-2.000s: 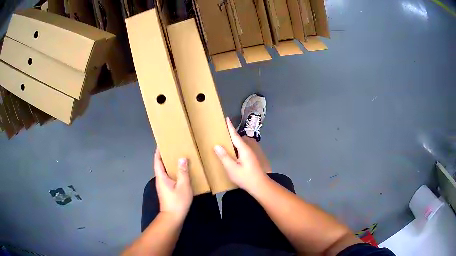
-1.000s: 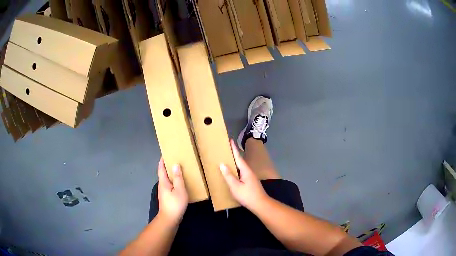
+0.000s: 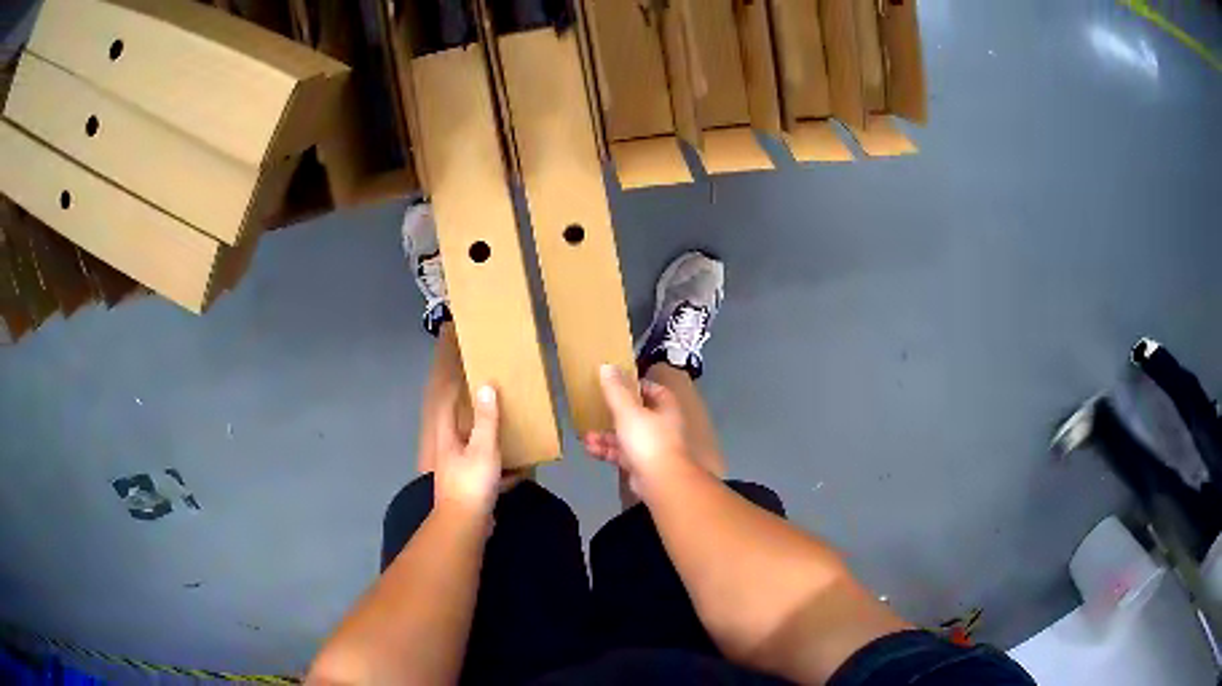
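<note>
Two long light-tan cardboard inserts lie side by side in front of me, each with a round black hole. My left hand [image 3: 469, 449] grips the near end of the left insert [image 3: 485, 315]. My right hand [image 3: 641, 426] grips the near end of the right insert [image 3: 579, 288]. The far ends of both inserts are at the openings of two cartons in the row; how deep they sit is unclear. A narrow gap shows between the inserts' near ends. Open brown cartons [image 3: 730, 81] stand to the right with their bottom flaps toward me.
Three stacked inserts [image 3: 161, 114] rest across cartons at the upper left. My shoes [image 3: 686, 306] stand on the grey floor. Another person's dark-clothed legs [image 3: 1159, 442] are at the right edge. A white roll [image 3: 1115, 566] lies at the lower right.
The inserts have moved up and away from me to the carton openings, and their near ends have parted slightly. My left shoe now shows. The other person's legs have appeared at the right.
</note>
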